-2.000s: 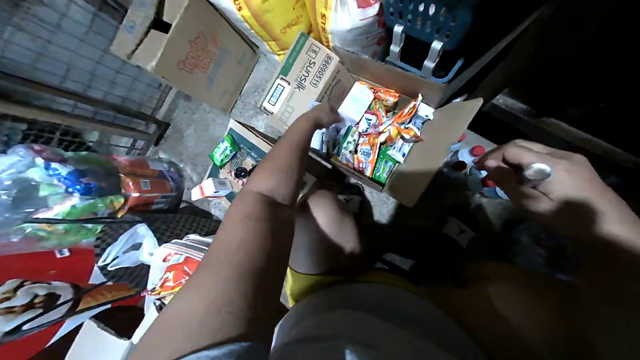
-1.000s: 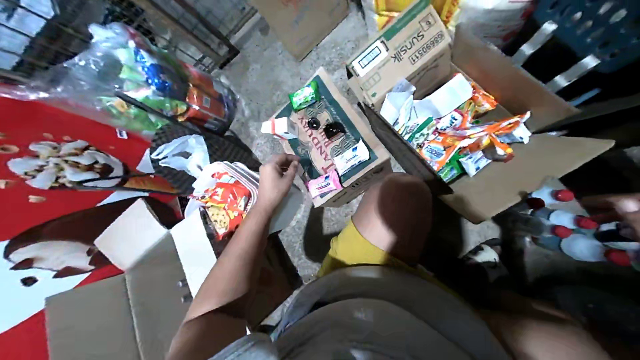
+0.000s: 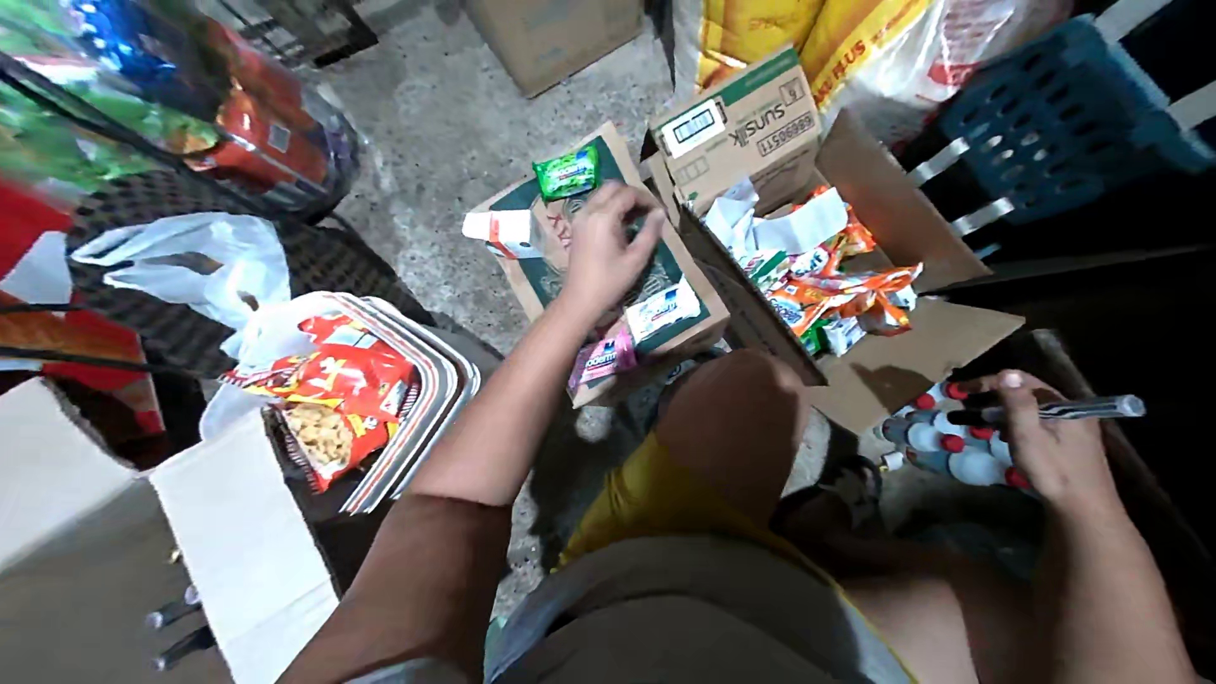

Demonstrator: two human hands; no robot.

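My left hand [image 3: 613, 237] is over a closed cardboard box [image 3: 546, 285], its fingers curled at small dark items that it partly hides; whether it grips one I cannot tell. On the same box lie a green soap packet [image 3: 567, 173], a small white and red carton [image 3: 503, 233], a white soap packet [image 3: 662, 312] and a pink soap packet [image 3: 604, 359]. My right hand [image 3: 1050, 437] holds a marker pen [image 3: 1092, 408] above several bottles with red caps [image 3: 959, 446].
An open carton [image 3: 883, 370] of colourful sachets stands right of the closed box. At left are stacked trays [image 3: 456, 380] with a red snack bag [image 3: 356, 380], a white plastic bag [image 3: 209, 266] and an open box [image 3: 247, 532]. A blue plastic crate [image 3: 1073, 123] is at upper right.
My left hand has moved from the near left edge of the closed box to the dark items on top of it. The marker pen in my right hand has come into fuller view.
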